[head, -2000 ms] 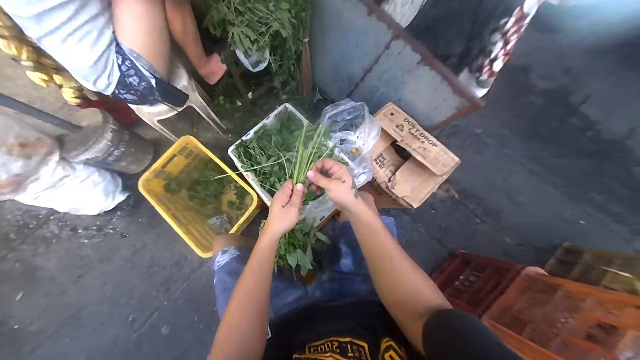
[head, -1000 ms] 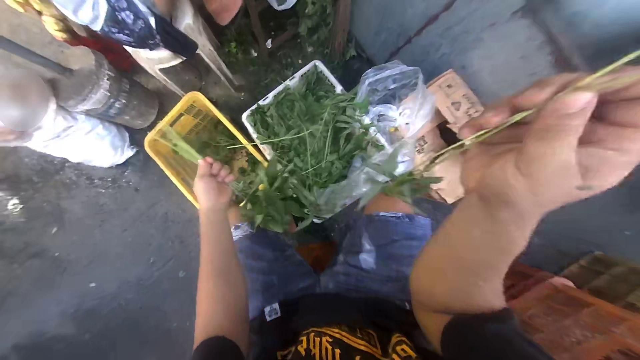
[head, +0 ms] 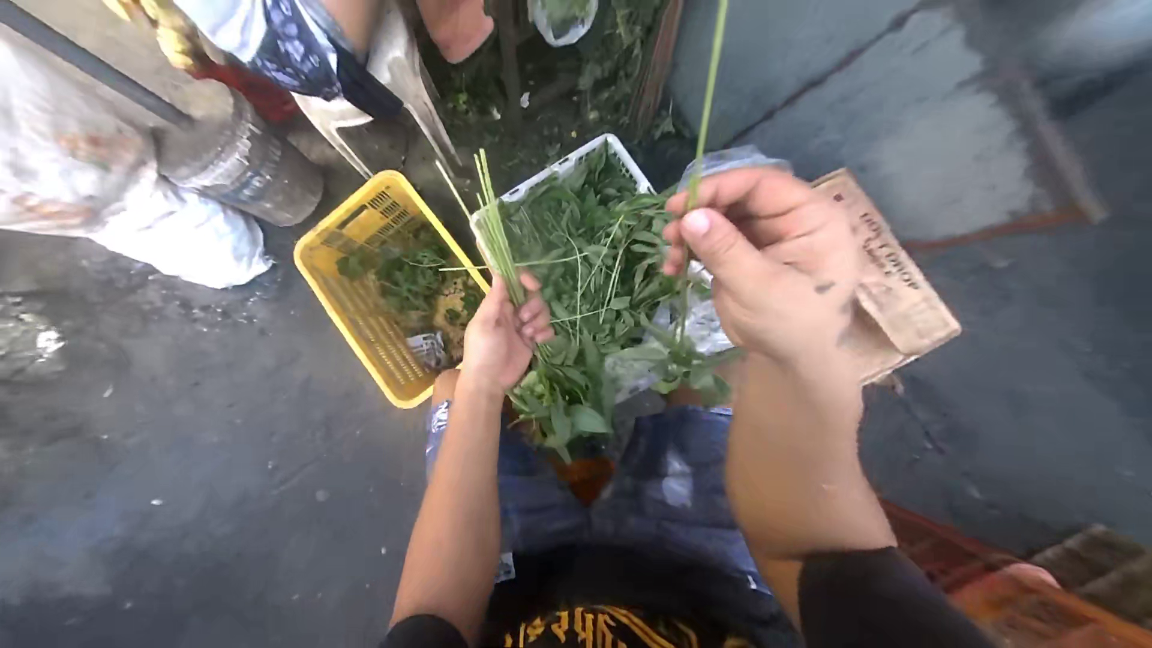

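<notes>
My left hand (head: 507, 335) is closed around a bunch of leafy green stems (head: 497, 236); bare stalks stick up above the fist and leaves hang below it. Between thumb and fingers, my right hand (head: 765, 247) pinches a single long green stem (head: 710, 85), upright, with its leaves hanging beneath the hand. Behind and between the hands, a white plastic crate (head: 576, 160) is heaped with leafy greens (head: 585, 247). A clear plastic bag (head: 733, 160) lies at the crate's right side, partly hidden by my right hand.
A yellow plastic crate (head: 337, 310) with some greens stands left of the white one. An opened cardboard box (head: 909, 288) lies to the right. Orange crates (head: 1017, 607) are at lower right. A person sits on a plastic chair (head: 409, 76) at upper left, near a bucket (head: 243, 166) and white sacks (head: 171, 234).
Two seconds ago both hands were together over the white crate; they are now apart, each with stems. Since one second ago, my right hand has moved back inward, its stem now upright.
</notes>
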